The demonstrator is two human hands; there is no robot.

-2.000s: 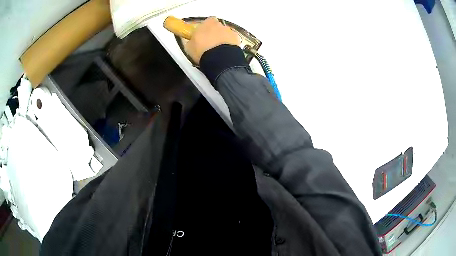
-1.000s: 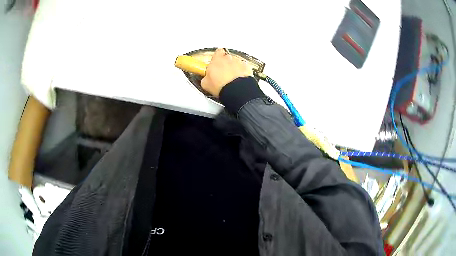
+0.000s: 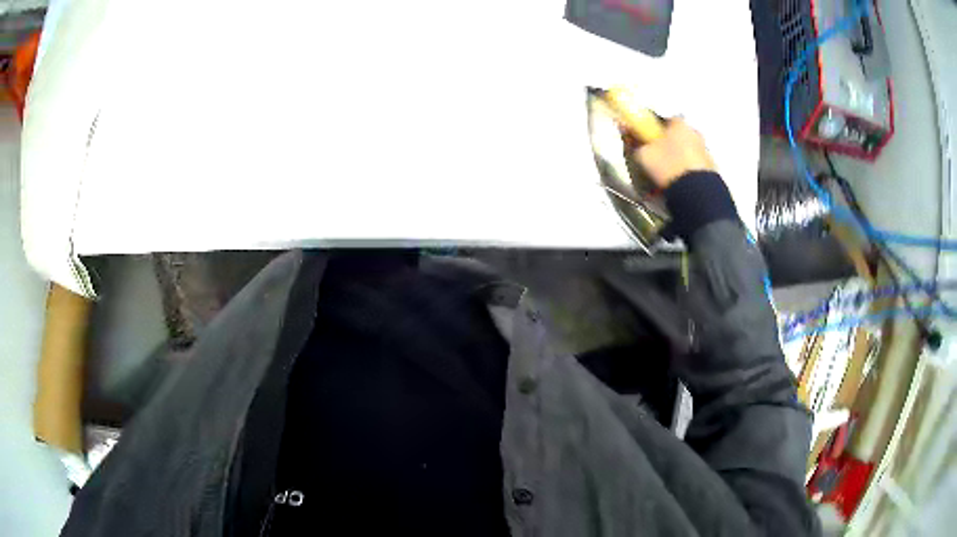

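My right hand (image 3: 674, 155) grips the yellow handle of the steam iron (image 3: 619, 168) at the right side of the white table. The iron is blurred, its dark tip pointing to the far side and its rear near the table's front edge. The dark grey iron rest (image 3: 628, 19) with a red mark lies beyond it, cut off by the top edge. Cream fabric (image 3: 86, 275) hangs over the table's front left corner; across the table it is washed out to white. My left hand is out of the picture.
A red-and-black steam generator (image 3: 848, 100) stands right of the table, with blue hoses (image 3: 794, 126) beside it. A brown cardboard roll (image 3: 63, 367) stands at lower left. Papers and a red item (image 3: 839, 477) are below right. An orange thing (image 3: 21, 68) shows at far left.
The view has turned. My right hand has moved the iron to the right, near the rest, and turned it so its tip points away from me instead of to the left.
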